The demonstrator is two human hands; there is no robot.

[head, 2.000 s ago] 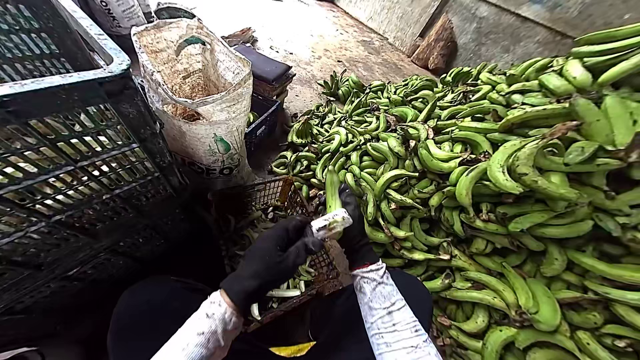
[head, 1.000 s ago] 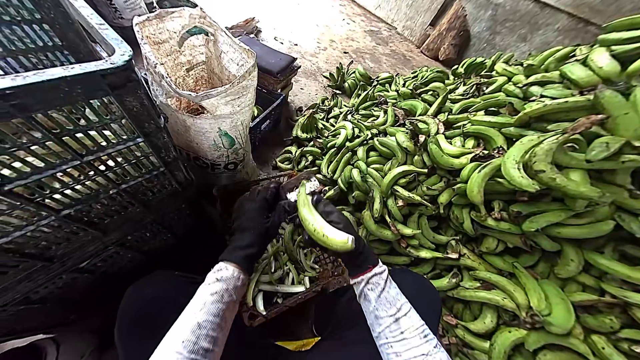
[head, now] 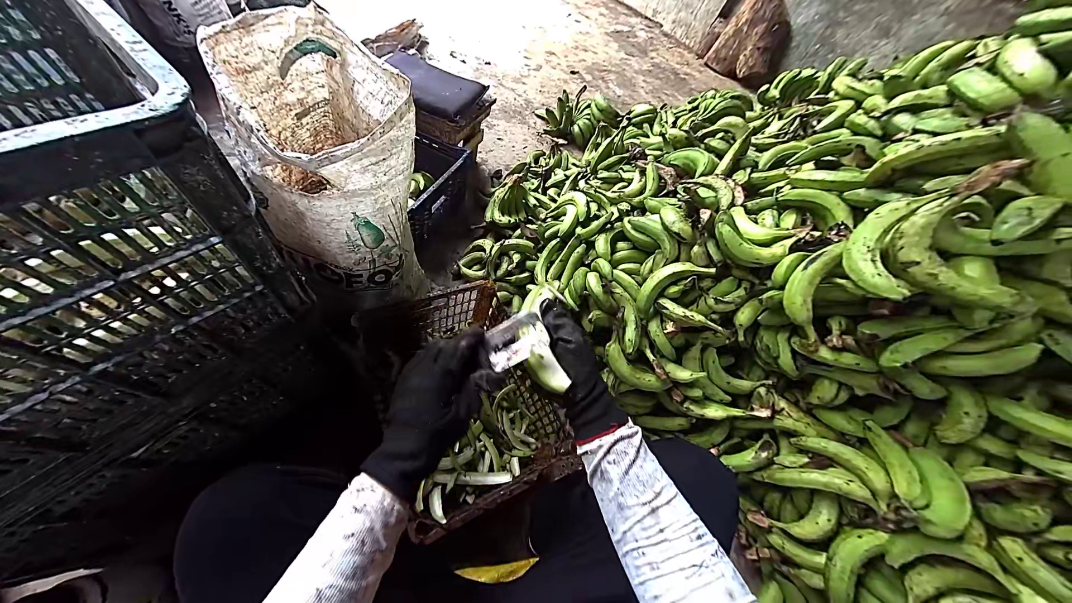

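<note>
My left hand, in a black glove, grips a small peeling tool with a whitish, blurred head. The tool lies against a partly peeled green plantain. Around the plantain's right side closes my right hand, also gloved in black. Below both hands stands a brown mesh crate between my knees, with strips of plantain peel in it. A large heap of green plantains rises on the right.
Stacked black plastic crates with pale contents stand at the left. Beside them is an open woven sack. Behind it sit a dark blue crate and a dark cushion. A wood block lies at the back wall.
The plantain, held slanting over the crate a second ago, is now more upright and lies farther from me, with the tool against it. More of its pale inside shows.
</note>
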